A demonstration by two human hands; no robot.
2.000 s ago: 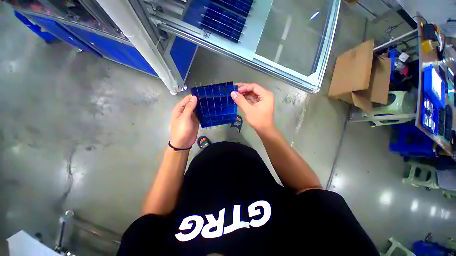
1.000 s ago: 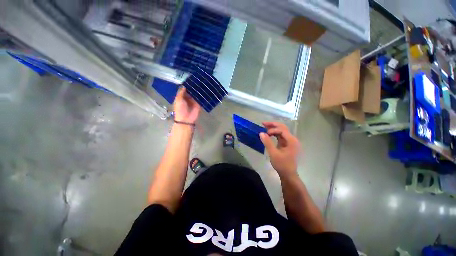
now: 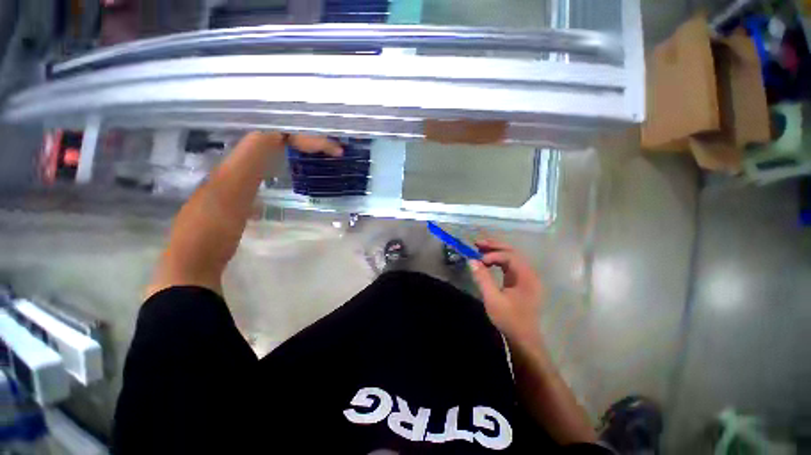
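My right hand [image 3: 509, 283] pinches a blue cell piece [image 3: 453, 241], seen nearly edge-on, in front of the output table. My left hand [image 3: 315, 144] reaches over the output table [image 3: 385, 178], just below a long metal bar of the machine. It is blurred and lies at the upper edge of dark blue striped solar cells [image 3: 333, 174] on the table. Whether its fingers hold a cell cannot be told. More striped cells show beyond the bar.
A thick silver machine frame [image 3: 356, 84] crosses above the table, with a brown patch on it. An open cardboard box [image 3: 680, 93] stands at the upper right. White rack parts [image 3: 58, 342] are at the lower left. A dark shoe [image 3: 631, 425] shows at the lower right.
My left hand has moved up and left over the table with its striped cell, which no longer shows separately. My right hand still holds its piece, now more edge-on. The view has turned and moved closer.
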